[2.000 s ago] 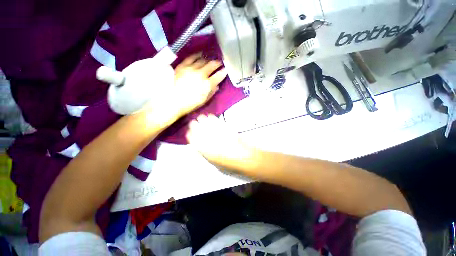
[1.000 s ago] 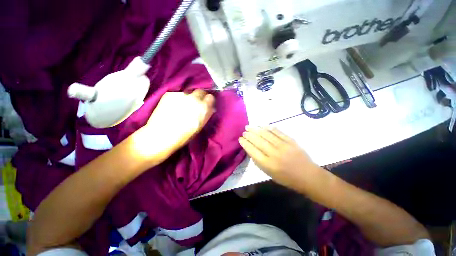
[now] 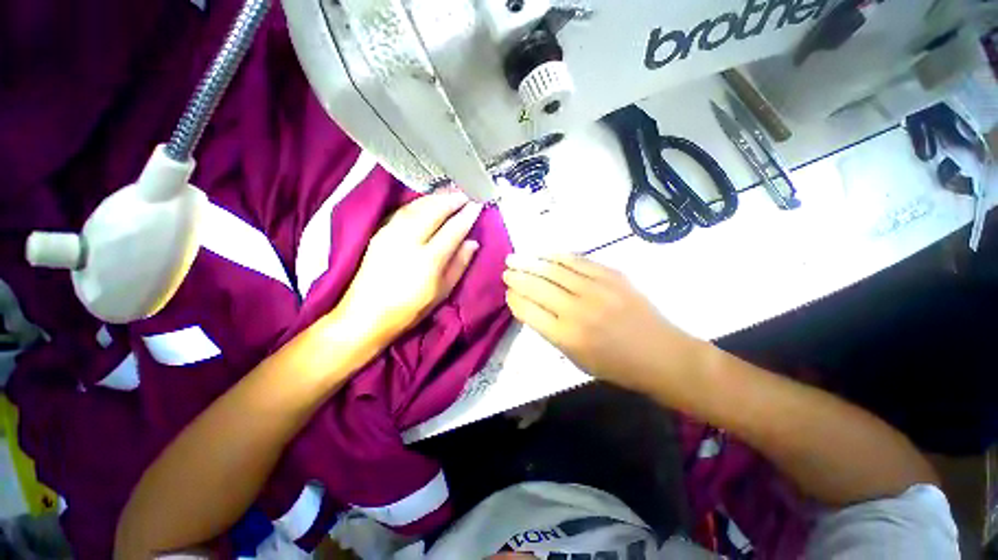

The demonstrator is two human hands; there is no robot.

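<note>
A maroon garment with white bands lies bunched on the white machine table, its right edge under the head of the off-white sewing machine. My left hand lies on the cloth just left of the needle area, fingers pointing toward it, thumb bent against the cloth. My right hand is flat, palm down, with its fingertips at the cloth's right edge, in front of the needle area. The needle itself is hard to make out behind the machine head.
Black-handled scissors, slim silver snips and a brown stick lie right of the needle. A white lamp hangs at left over heaped maroon cloth. Dark metal parts lie at far right.
The view has shifted, so machine and lamp sit further left. More garment lies over the front edge than two seconds ago. My right hand has moved to the cloth's right edge; my left hand's fingers have straightened.
</note>
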